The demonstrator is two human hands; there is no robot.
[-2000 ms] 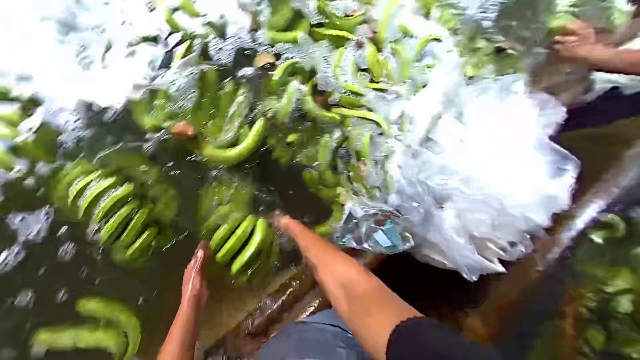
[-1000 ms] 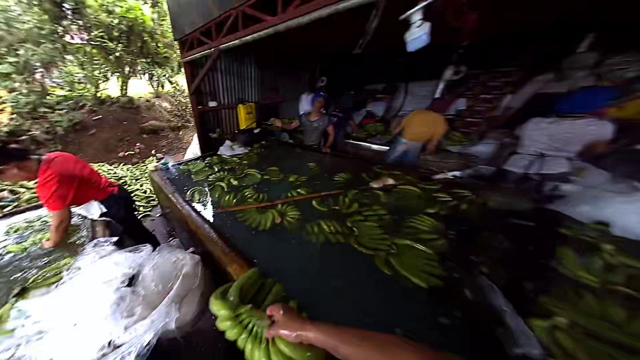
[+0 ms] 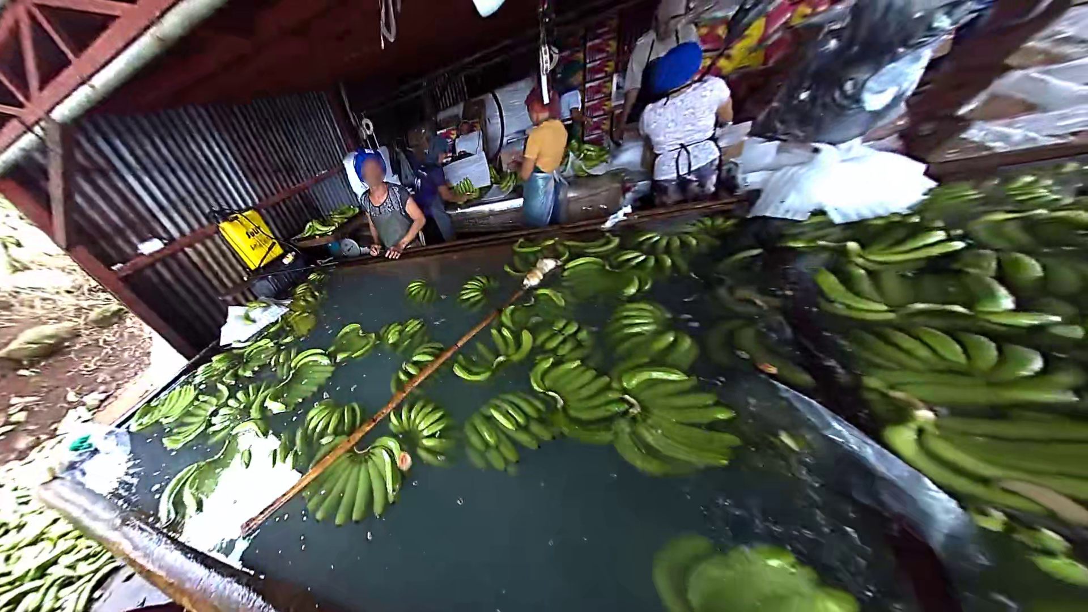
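Neither my left hand nor my right hand shows in the head view. A large blurred hand of green bananas [image 3: 752,578] lies in the water at the bottom edge, right of centre. Many hands of green bananas [image 3: 671,416] float in the middle of the wash tank. A long wooden pole [image 3: 399,395] with a pale lump at its far end lies diagonally across the floating bananas. More green bananas [image 3: 943,365] crowd the water on the right, beyond a wet divider [image 3: 884,459].
The tank's wet rim [image 3: 144,544] runs along the lower left, with bananas heaped outside it. Several people stand beyond the far edge, one in a yellow shirt [image 3: 546,146]. A yellow backpack-like container [image 3: 251,240] hangs by the corrugated metal wall [image 3: 195,161]. White plastic [image 3: 841,183] lies at the right.
The view has swung right over the tank. A hand that gripped a bunch of green bananas at the tank's rim one second ago is out of view; a bunch is now in the water at the bottom.
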